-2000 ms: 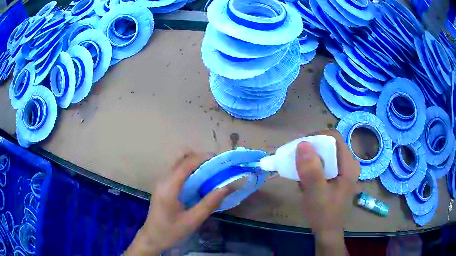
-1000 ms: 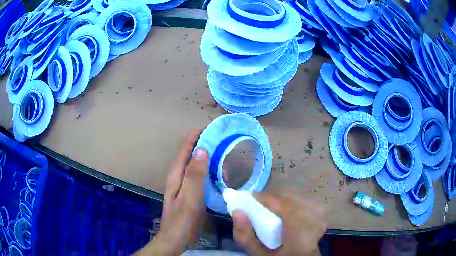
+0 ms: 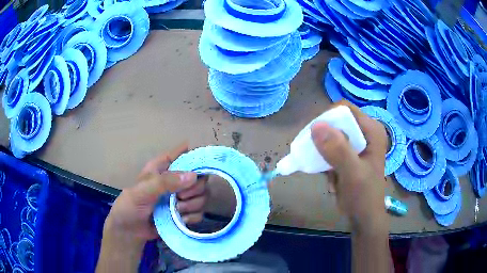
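Note:
A pale blue disc piece [image 3: 250,178] with a raised collar is tilted face-up at the table's front edge. My left hand [image 3: 155,194] grips its left side, with fingers through the centre hole. My right hand [image 3: 352,154] holds a white glue bottle [image 3: 315,144] tilted down to the left. The bottle's thin teal tip is close to the disc's right rim; I cannot tell if it touches.
A tall stack of discs [image 3: 250,80] stands mid-table behind the hands. Discs are heaped at left [image 3: 37,138] and right [image 3: 422,181]. A small teal and white tube [image 3: 395,206] lies near the right front edge. A blue crate [image 3: 40,213] holding thin rings is below left.
The disc has turned to face up more and moved lower left, with my left fingers now in its hole. The bottle has moved from the collar up and right to beside the outer rim.

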